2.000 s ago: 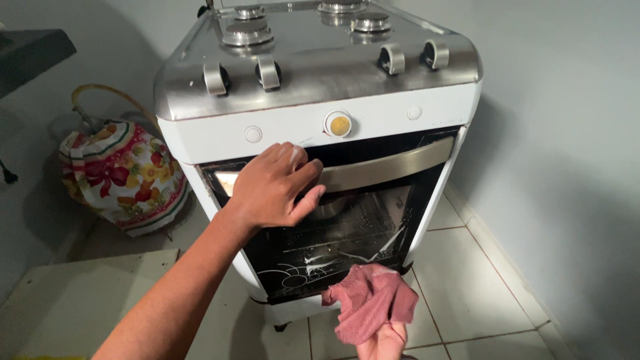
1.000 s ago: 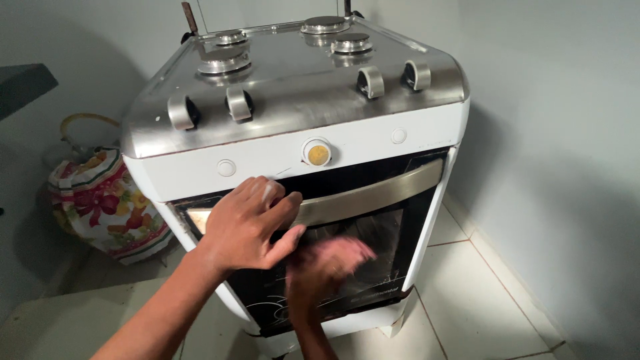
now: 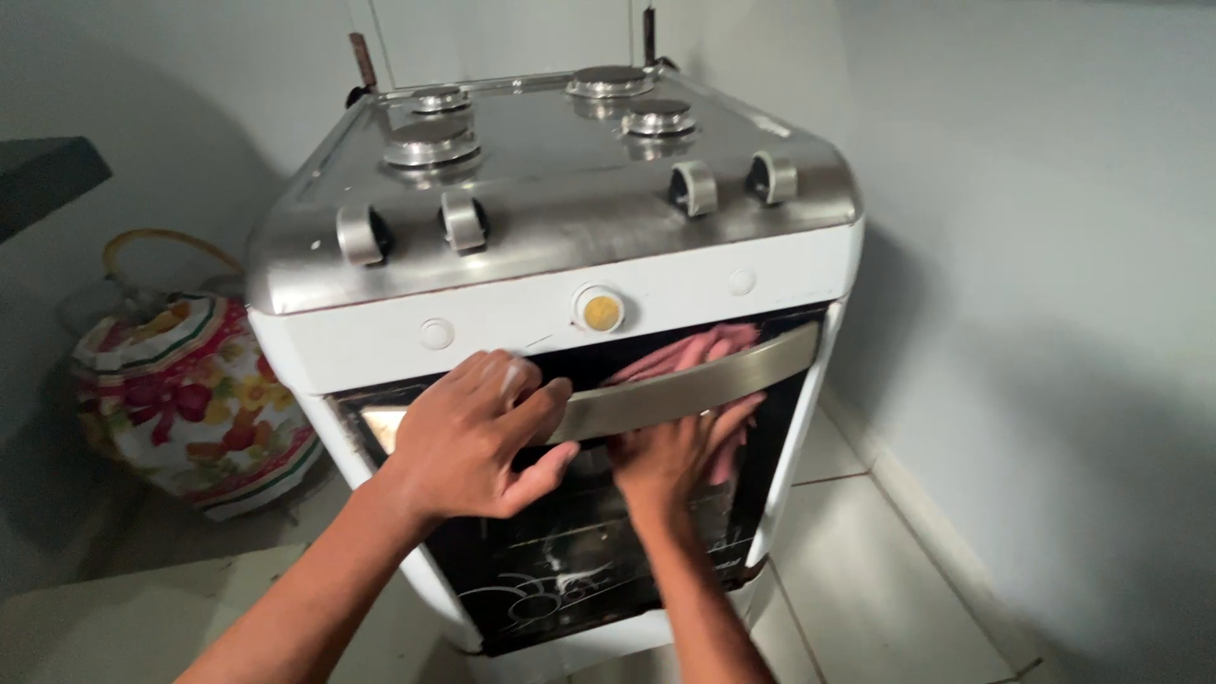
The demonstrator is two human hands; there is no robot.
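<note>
My left hand (image 3: 484, 432) is at the left end of the oven door's metal handle (image 3: 698, 385), its fingers curled over the top and partly hidden. My right hand (image 3: 679, 451) reaches up behind the handle's right half, pressing a pink cloth (image 3: 689, 351) to the dark glass oven door (image 3: 570, 570). The cloth bunches above the handle and hangs below it beside my fingers. White streaks mark the lower glass. Above the door, the white panel carries a round knob with a yellow centre (image 3: 600, 312).
The stainless cooktop (image 3: 541, 142) has several burners, with control knobs (image 3: 693, 188) along its front. A flowered fabric cover (image 3: 204, 408) stands at the left, under a dark shelf edge (image 3: 47, 180). The wall (image 3: 1035, 285) rises at the right above floor tiles (image 3: 883, 579).
My right hand has moved the pink cloth from below the oven door, across the glass, up behind the handle. My left hand stays at the handle's left end.
</note>
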